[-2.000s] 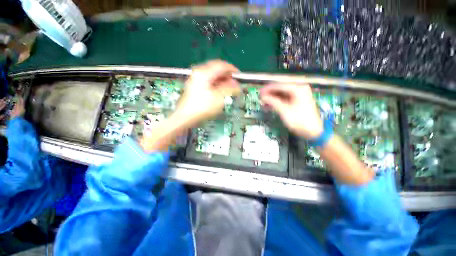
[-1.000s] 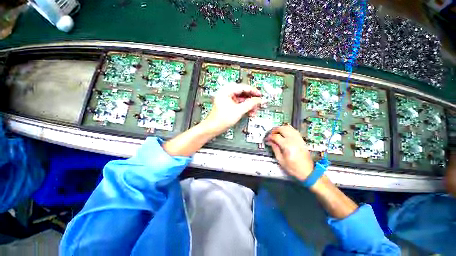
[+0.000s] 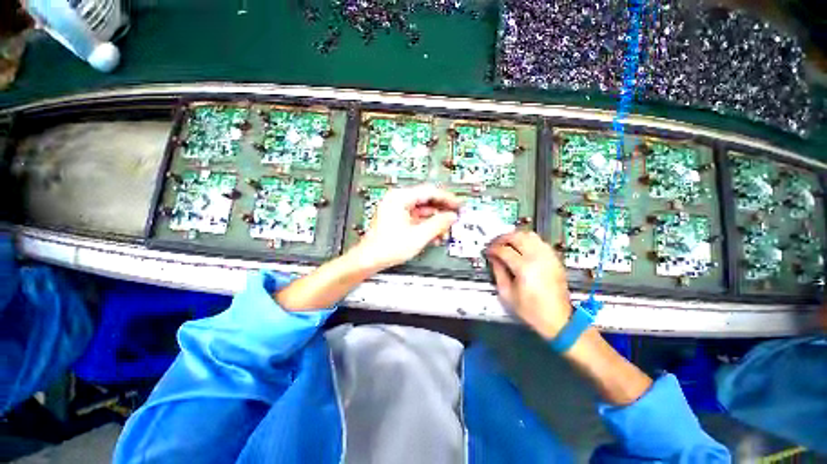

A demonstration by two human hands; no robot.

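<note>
A dark-edged pallet (image 3: 355, 163) in the middle of the conveyor holds four green circuit boards. My left hand (image 3: 410, 222) is over its lower left board, thumb and fingertips pinched together near the lower right board (image 3: 470, 230). My right hand (image 3: 530, 276) is at the lower right corner of that board, fingers curled down, with a blue strap (image 3: 573, 328) on the wrist. Whether either hand holds a tiny component is too small to tell. The lower left board is mostly hidden by my left hand.
Pallets with boards lie left (image 3: 249, 172) and right (image 3: 633, 204). Bare conveyor bed (image 3: 91, 172) shows at far left. Behind the rail (image 3: 426, 99) are a loose component pile (image 3: 372, 20), a large component heap (image 3: 653, 68) and a white fan (image 3: 77, 32). A blue cord (image 3: 622, 113) crosses the right pallet.
My left hand has moved down from between the upper and lower boards toward the lower right board. My right hand stays near that board's lower right corner. The view has shifted slightly.
</note>
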